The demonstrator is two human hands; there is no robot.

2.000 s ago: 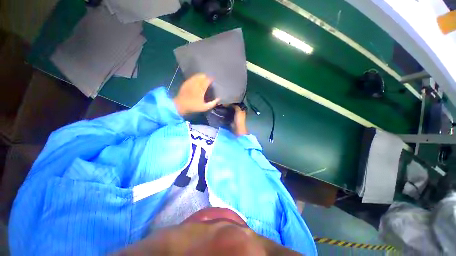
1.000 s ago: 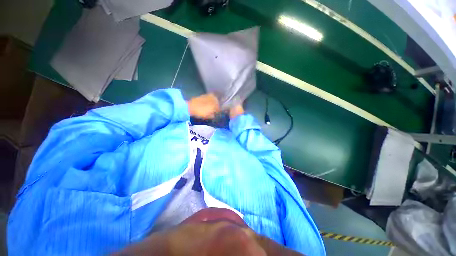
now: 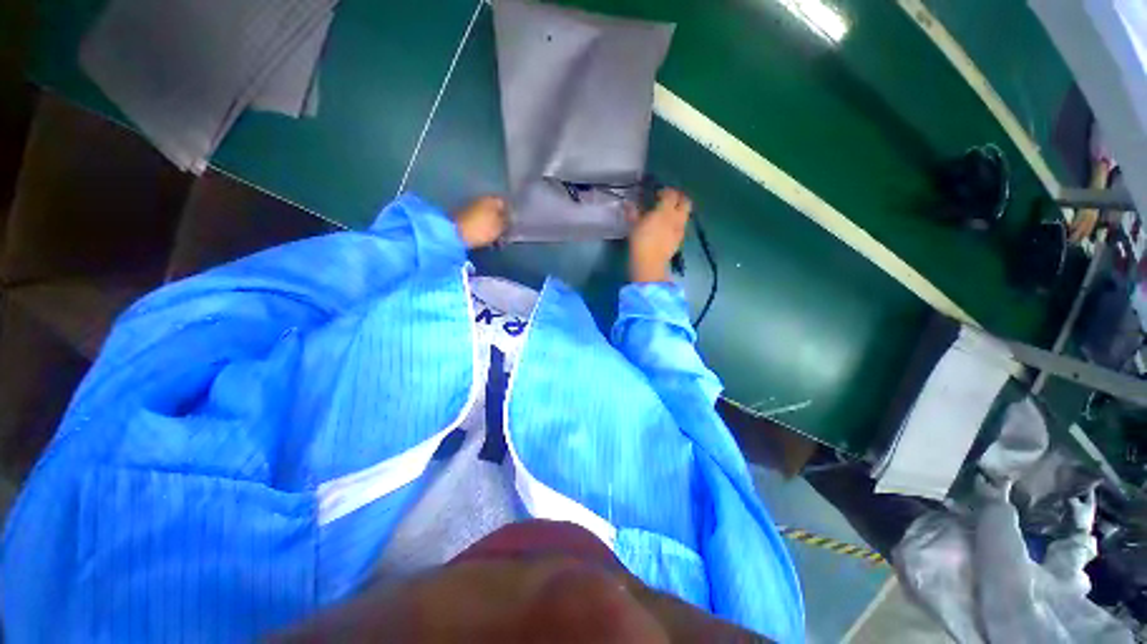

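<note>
A grey packing bag [image 3: 572,101] lies on the green bench in front of me, its mouth towards my chest. My left hand [image 3: 483,222] grips the bag's lower left edge. My right hand [image 3: 660,233] is at the lower right edge, closed around the black headset cable [image 3: 707,271], which loops out to the right on the bench. A piece of black cord also shows across the bag's mouth. Any headset inside the bag is hidden.
A fanned stack of empty bags [image 3: 189,63] lies at the upper left. A black headset [image 3: 981,183] sits farther right on the green bench [image 3: 805,315]. A second bag pile [image 3: 950,409] hangs over the bench edge, near crumpled grey material [image 3: 975,560].
The bag has turned straighter and now lies flatter, with its mouth in view. My hands have moved apart to its two lower edges. The right hand has moved to the right with the cable.
</note>
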